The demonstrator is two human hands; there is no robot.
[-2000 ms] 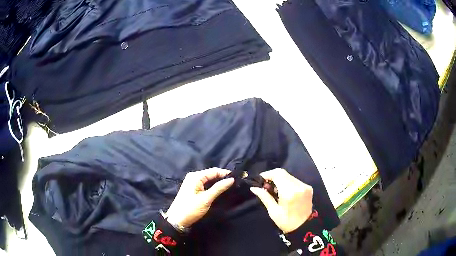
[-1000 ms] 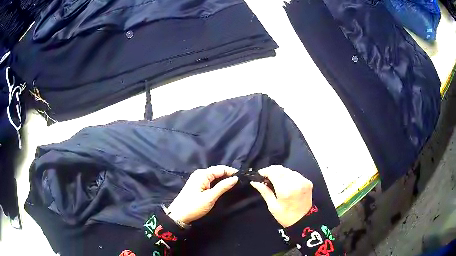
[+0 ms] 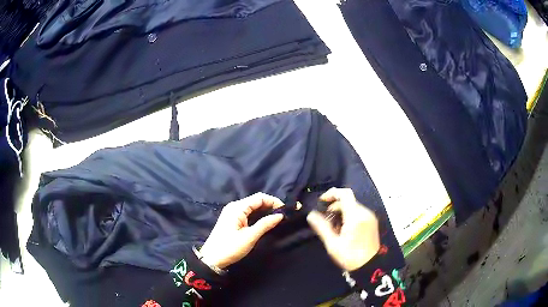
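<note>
A navy jacket point(image 3: 240, 156) lies inside out in front of me, its shiny lining up and a matte band along the right and lower edges. My left hand point(image 3: 243, 231) pinches a small dark piece of it between thumb and fingertips, with a tiny pale spot at the pinch. My right hand point(image 3: 348, 228) is just to the right, slightly blurred, its fingers curled around a small dark thing, apparently thread snips, mostly hidden. Its fingertips are a little apart from my left ones.
Folded navy jackets point(image 3: 198, 66) lie at the far left, another point(image 3: 456, 102) at the right, each with a pale button. White and tan threads point(image 3: 42, 114) hang at the left. The white table point(image 3: 414, 174) has a yellow-and-green edge. A blue bag point(image 3: 502, 21) is top right.
My right hand has moved away from my left fingertips, slightly right, and its fingers have opened a little. My left hand still pinches the cloth, almost unmoved.
</note>
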